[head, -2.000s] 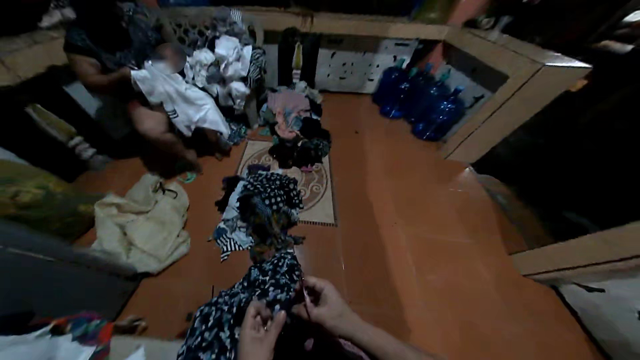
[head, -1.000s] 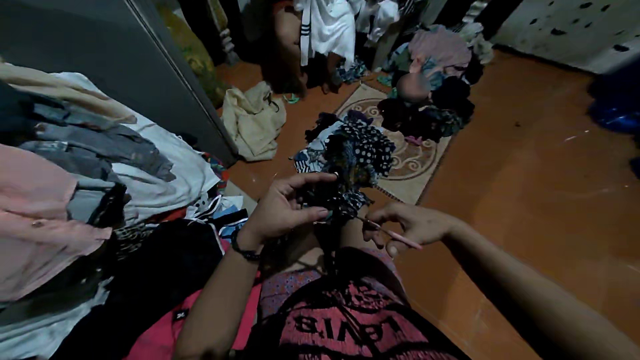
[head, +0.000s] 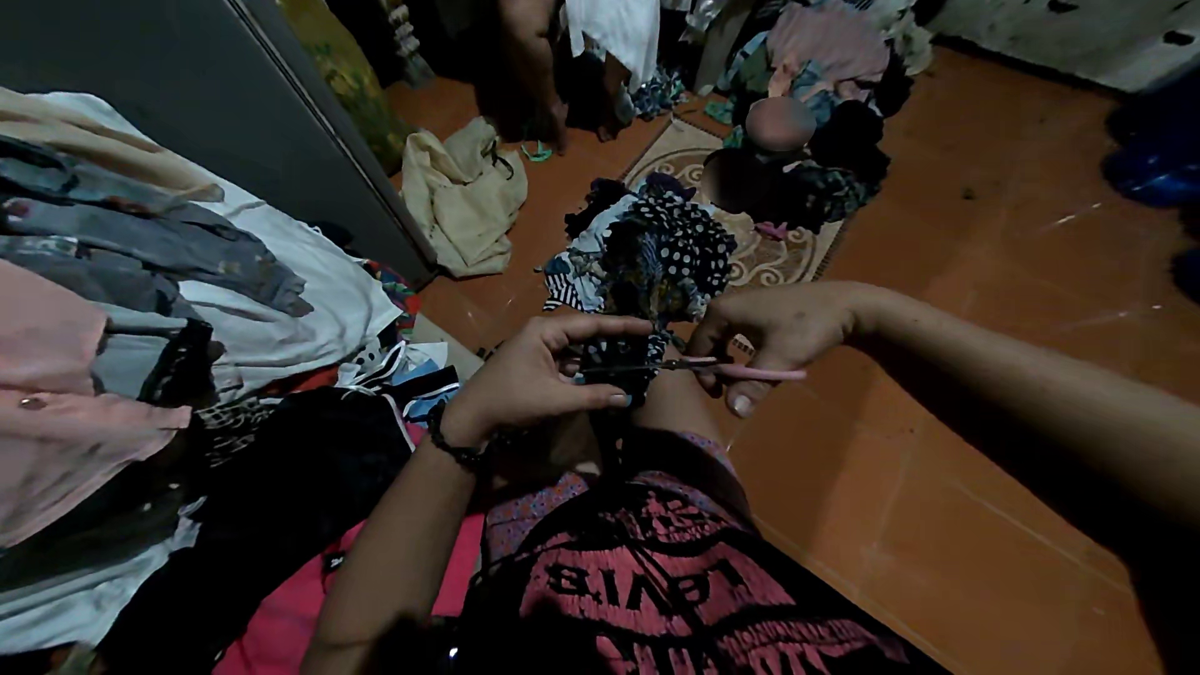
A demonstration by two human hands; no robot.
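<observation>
My left hand (head: pixel 544 380) grips a piece of black-and-white patterned fabric (head: pixel 614 361) between thumb and fingers, above my lap. From the right, my right hand (head: pixel 778 333) holds scissors (head: pixel 750 372) with pink handles, fingers in the loops. The blades lie across the fabric and point toward my left hand; how far apart they are is hard to tell. Beyond my hands is a heap of cloth pieces (head: pixel 680 234), some black with white dots, some striped, partly on a patterned mat (head: pixel 769 258).
Piled clothes (head: pixel 244 253) lie at the left beside a grey panel (head: pixel 216 112). A cream cloth bag (head: pixel 464 202) sits on the tiled floor. Another person's legs (head: pixel 530 56) show at the top, left of a second clothes heap (head: pixel 830 66). Blue containers (head: pixel 1158 150) stand far right.
The view has swung down and left since the earliest frame. Between one second ago and now, the scissors have come across the fabric in front of my left hand.
</observation>
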